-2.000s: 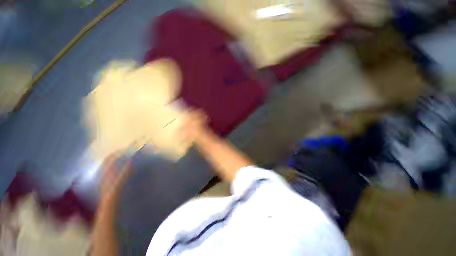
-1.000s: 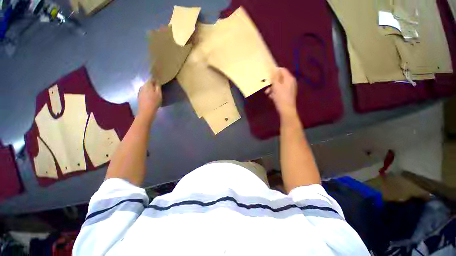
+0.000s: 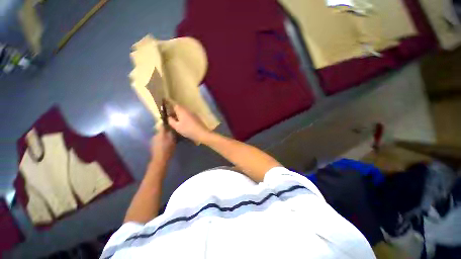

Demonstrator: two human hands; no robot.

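Note:
Several tan card patterns [image 3: 184,66] overlap in front of me at the middle of the table, one with a rounded bulge. My left hand [image 3: 164,142] grips the near end of a card from the pile; its fingers are blurred. My right hand [image 3: 186,123] is beside it, touching, with its fingers on the cards' near edge. A darker card face shows above my hands. To the left, a centre body pattern [image 3: 48,169] and side panel patterns lie on a maroon fabric piece [image 3: 113,154].
A maroon piece with a blue mark [image 3: 242,66] lies right of the pile. Beyond it a tied pattern set [image 3: 349,35] rests on maroon fabric. A long thin wooden stick [image 3: 81,24] is at the far left. Cardboard and dark bundles are below the table at right.
My right hand has moved left from the maroon piece to my left hand. The spread cards are now gathered closer together and more upright. The view has tilted.

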